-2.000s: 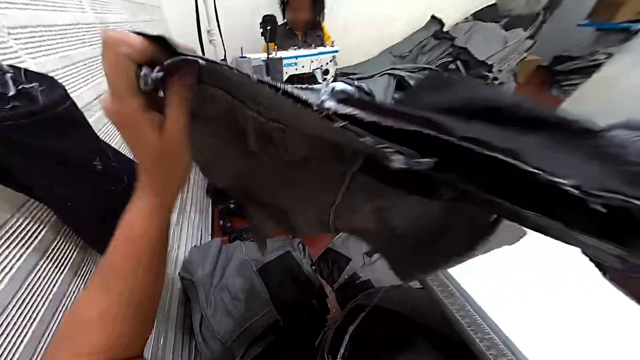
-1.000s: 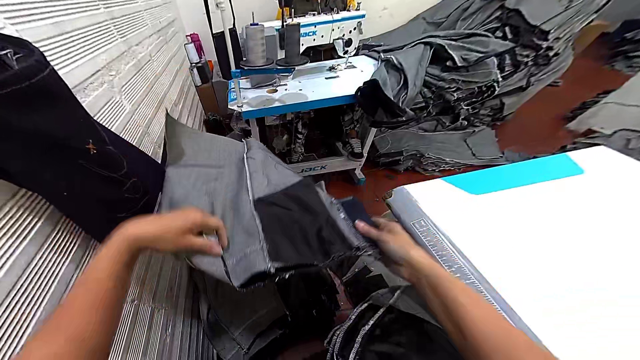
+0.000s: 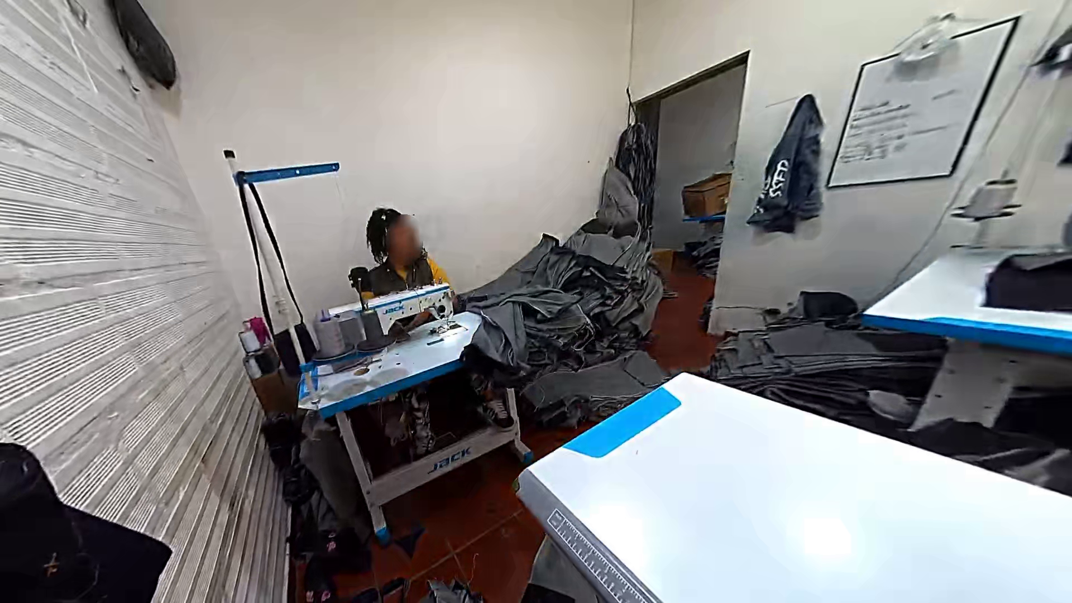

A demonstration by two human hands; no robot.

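Neither my left hand nor my right hand shows in the head view, so what they hold or touch is hidden. Closest in view is a white worktable with a blue patch at its corner and a printed ruler along its edge. Dark denim cloth hangs at the lower left against the ribbed wall. Gray fabric peeks out beside the near table's left edge, at the bottom of the view.
A person sits behind a Jack sewing machine on a blue-edged table. Large heaps of gray denim pieces lie beside it. Another sewing table stands at right. Fabric scraps lie on the red floor.
The view has swung up toward the room. Both hands, seen on the gray and black denim piece one second ago, are out of view, and so is that piece.
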